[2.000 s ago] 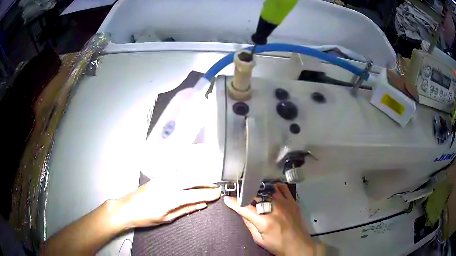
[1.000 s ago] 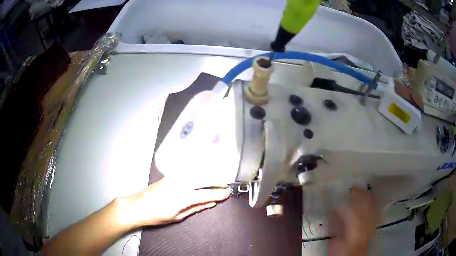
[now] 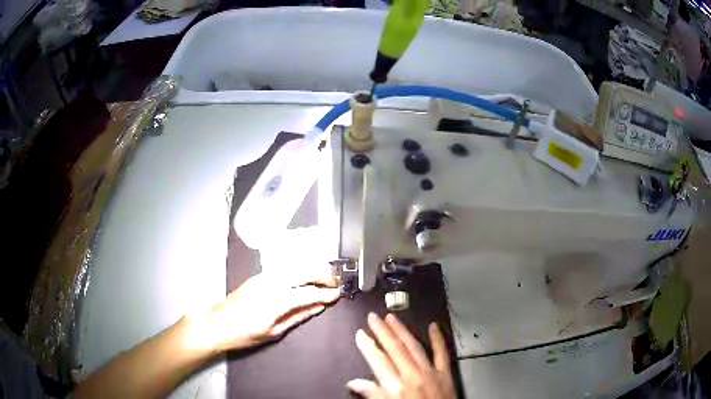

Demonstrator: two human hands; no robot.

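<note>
A dark brown garment panel [image 3: 312, 355] lies on the white table under the sewing machine head [image 3: 499, 203], and its far part shows beyond the lamp. My left hand [image 3: 261, 308] lies flat on the panel, fingertips beside the presser foot [image 3: 348, 279]. Strong glare washes out the area by its fingers. My right hand [image 3: 405, 360] rests on the panel right of and nearer than the foot, fingers spread, cut off by the bottom edge. I cannot make out a separate small piece under the foot.
The white LED lamp [image 3: 273, 191] hangs left of the head on a blue neck. A yellow-green screwdriver [image 3: 399, 35] stands in a beige post [image 3: 361, 123]. The control panel [image 3: 641, 127] is at the back right, olive pieces [image 3: 670, 308] at the right. Plastic-wrapped cardboard [image 3: 86, 226] lies left.
My right hand was by the foot, then blurred off to the right, and is now back on the panel with fingers spread. My left hand stays by the foot. The camera view has shifted.
</note>
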